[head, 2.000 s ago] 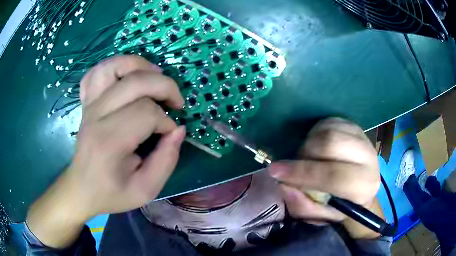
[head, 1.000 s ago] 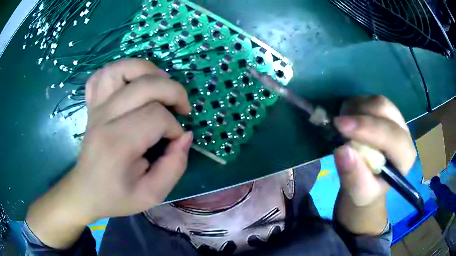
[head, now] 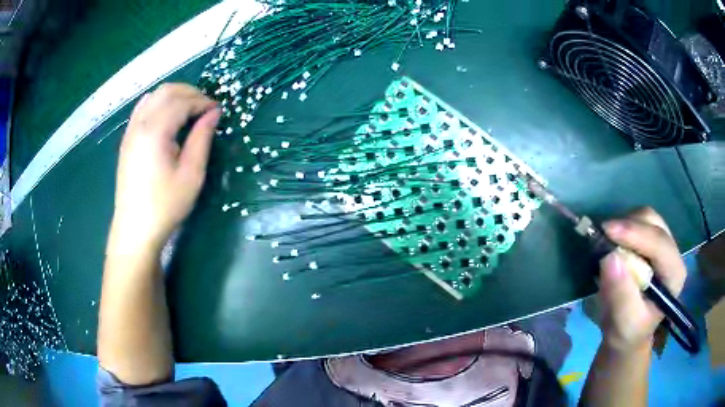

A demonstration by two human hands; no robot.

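The green PCB panel (head: 445, 191) lies tilted on the dark green bench. Dark green lead wires with white ends (head: 294, 175) trail off its left side. My right hand (head: 640, 274) holds the soldering iron (head: 584, 226) by its pale collar, its tip at the panel's right edge; whether it touches cannot be told. My left hand (head: 171, 151) is at the far left, thumb and fingers close together at the white ends of a loose bunch of lead wires (head: 318, 44). Whether it grips a wire is not clear.
A black fan (head: 628, 79) with a round wire guard stands at the back right, its cord running down the bench. A white strip (head: 119, 99) curves along the left. More small white ends show at the lower left edge. The bench's front edge curves before my body.
My left hand has left the panel and moved left to the loose wires. The view has shifted, showing the whole panel and more of the fan. My right hand still holds the iron.
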